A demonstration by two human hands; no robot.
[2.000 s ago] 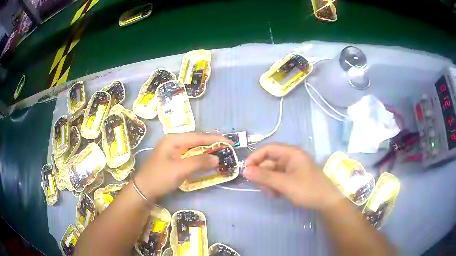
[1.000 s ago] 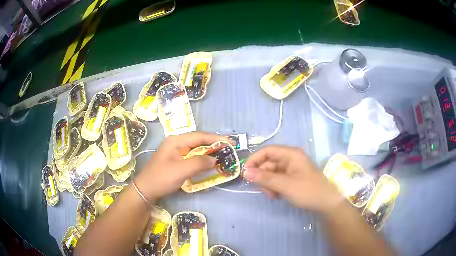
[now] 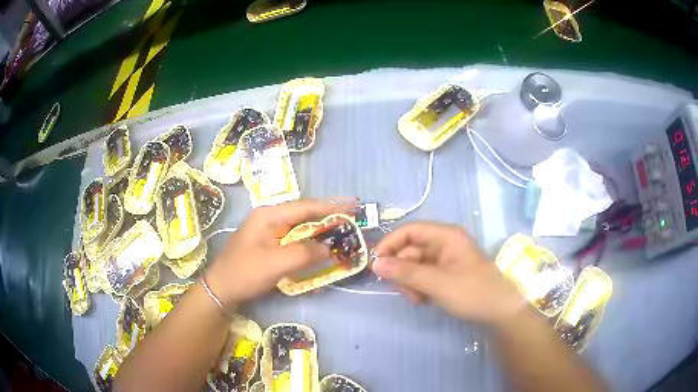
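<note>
My left hand holds a cream half-shell unit over the grey mat, fingers behind it and thumb inside. Its dark circuit board faces right. My right hand is at the shell's right end, thumb and fingers pinched on a tiny test cable plug, mostly hidden; I cannot tell whether it is seated. Just behind the shell lies the USB meter, with a white cable leading to the right.
Many units are piled at left. One unit lies at the back, two at right and several near the front. A white tissue, power supply and round metal-topped container are at right. A green conveyor carries units behind.
The units on the conveyor have moved right. A green light seen at the plug a second ago no longer shows. My hands have barely moved.
</note>
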